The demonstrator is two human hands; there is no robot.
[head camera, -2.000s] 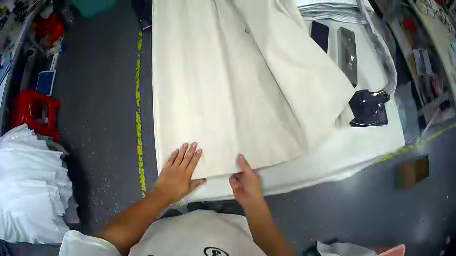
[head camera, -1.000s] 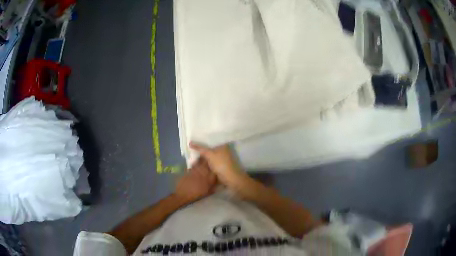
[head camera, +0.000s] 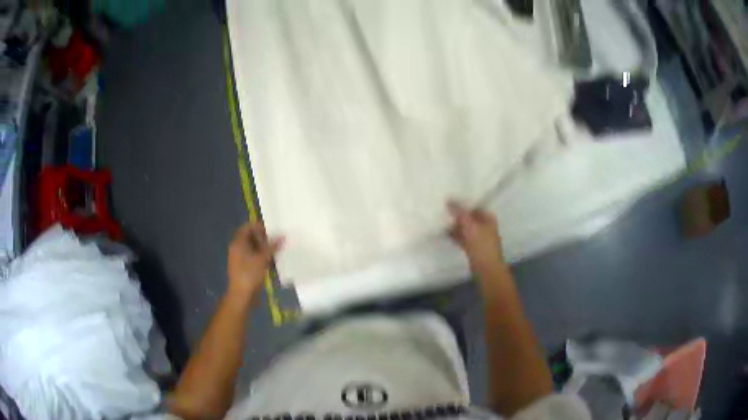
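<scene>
The cream curtain panel [head camera: 369,164] covers much of the table, its left edge and lower hem towards me, with soft lengthwise folds. My left hand [head camera: 251,256] is at the panel's left edge just above the near corner, fingertips pinching the edge. My right hand [head camera: 478,234] is at the hem further right, with thumb and fingertips pinched on the cloth. Both hands are blurred and the fingers under the cloth are hidden.
A black iron [head camera: 611,107] and a grey metallic bar [head camera: 567,33] lie right of the cloth on the off-white cover [head camera: 590,184]. A white cloth pile [head camera: 74,328] and red stool [head camera: 74,201] stand left. A brown box [head camera: 706,208] is on the floor at right.
My hands came together at the near left corner, then moved apart along the edges. The panel's right part has been drawn a little nearer the left; the view has also shifted.
</scene>
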